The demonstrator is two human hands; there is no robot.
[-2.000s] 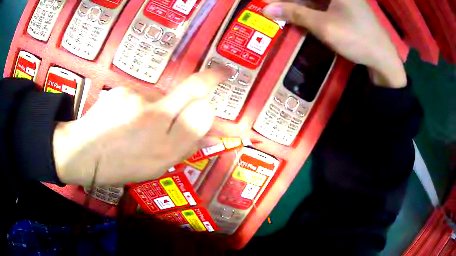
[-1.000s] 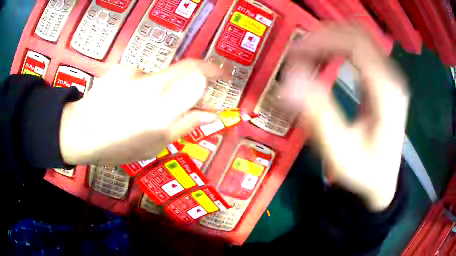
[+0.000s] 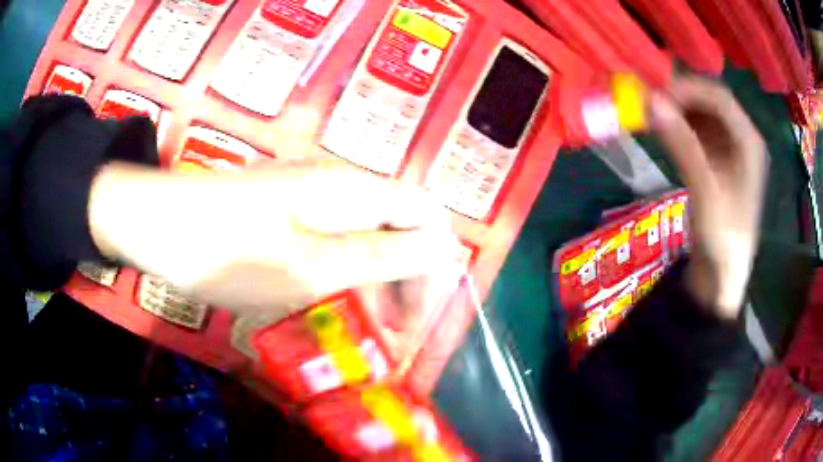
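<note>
The red phone tray holds pale keypad phones in slots. One phone at the right of the far row has a bare dark screen. The phone beside it has a red film with a yellow block on its screen. My left hand is over the near row; a red-yellow label sheet hangs below its fingers, blurred. My right hand is to the right of the tray, blurred, with a single label film at its fingertips.
A pile of label sheets lies on the green bench to the right, partly behind my right sleeve. Stacked red trays stand at the far side. More red slabs show at the lower right. A pale strip crosses the bench.
My right hand has moved right, off the bare-screen phone, and now has a label film at its fingertips. My left hand and its sheet have shifted slightly. The pile of label sheets has come into view.
</note>
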